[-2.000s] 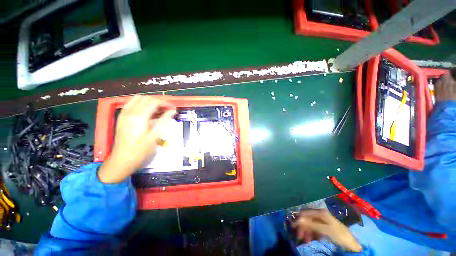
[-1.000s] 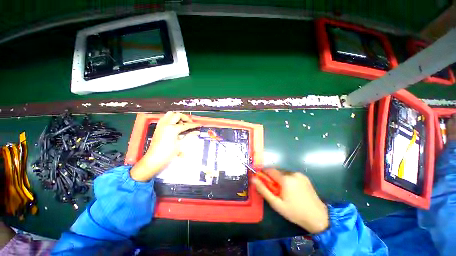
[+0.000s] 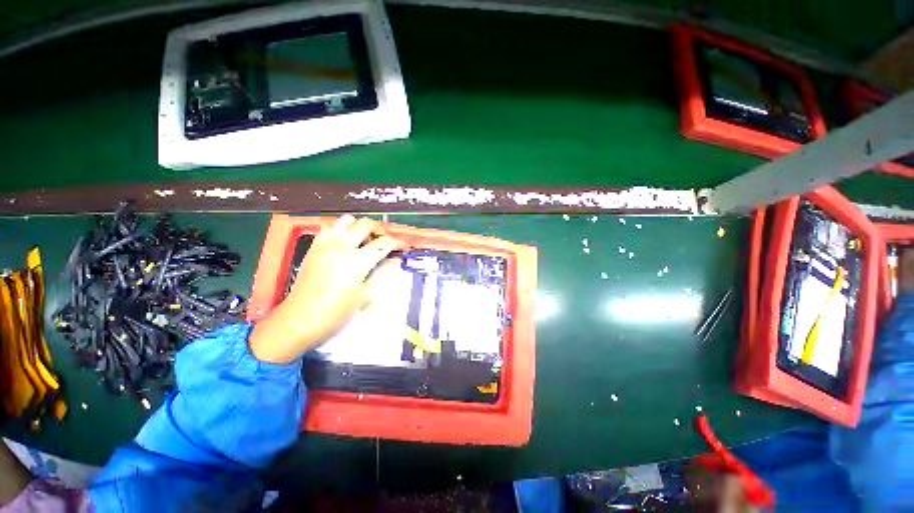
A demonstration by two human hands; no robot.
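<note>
An open tablet (image 3: 456, 376) lies in a red-orange foam tray (image 3: 426, 426) in front of me, with bright white areas inside and a yellow-orange ribbon near its middle. My left hand (image 3: 326, 286) reaches over the tablet's left half, its bent fingertips at the upper inner edge. What is under the fingers is hidden. My right hand (image 3: 737, 493) is blurred at the bottom right, partly cut off by the picture's edge, beside a red tool (image 3: 737, 463). I cannot tell whether it holds the tool.
A heap of black flex cables (image 3: 140, 301) and orange flex cables (image 3: 25, 341) lie at left. A white tray (image 3: 286, 143) and a red tray (image 3: 737, 138) stand beyond the brown strip (image 3: 301, 195). Red trays (image 3: 754, 331), tweezers (image 3: 714, 313), a metal post (image 3: 822, 155) and another person's blue sleeve (image 3: 892, 381) are at right.
My right hand has moved from the tablet down to the lower right, and the red-handled tool no longer points into the tablet. My left hand stays over the tablet's upper left.
</note>
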